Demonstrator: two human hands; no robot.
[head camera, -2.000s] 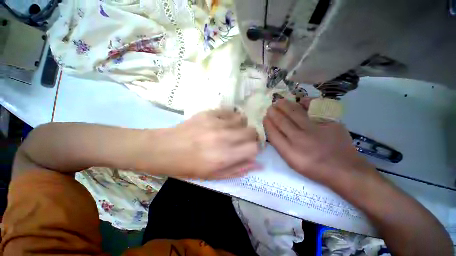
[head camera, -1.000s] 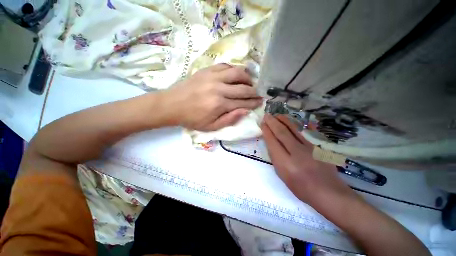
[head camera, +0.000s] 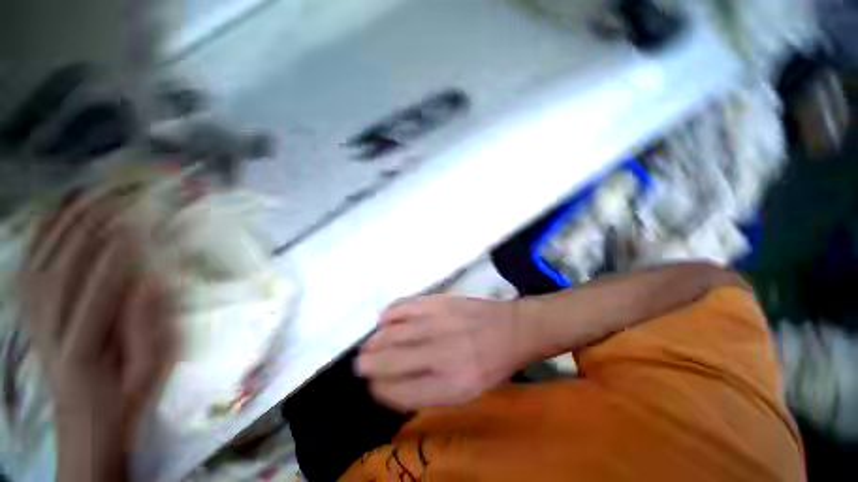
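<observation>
The view is blurred. The cream floral garment (head camera: 230, 320) lies at the left, by the table's front edge. My left hand (head camera: 99, 292) is over its left part, fingers bent; blur hides whether they grip the cloth. My right hand (head camera: 437, 348) is low in the middle, at the front edge above my lap, with its fingers curled. Whether it holds anything is hidden. Dark, smeared machine parts (head camera: 202, 136) show at the upper left; the needle cannot be made out.
Black thread snips (head camera: 411, 122) lie on the white table (head camera: 423, 202). A blue bin rim (head camera: 555, 231) with pale scraps is beyond the front edge, right of centre. More pale cloth (head camera: 706, 179) is heaped farther right. A dark object sits at the table's top right.
The view has swung right, so the machine and garment now show at the left. My right hand has left the needle area for the front edge above my lap. My left hand remains at the garment.
</observation>
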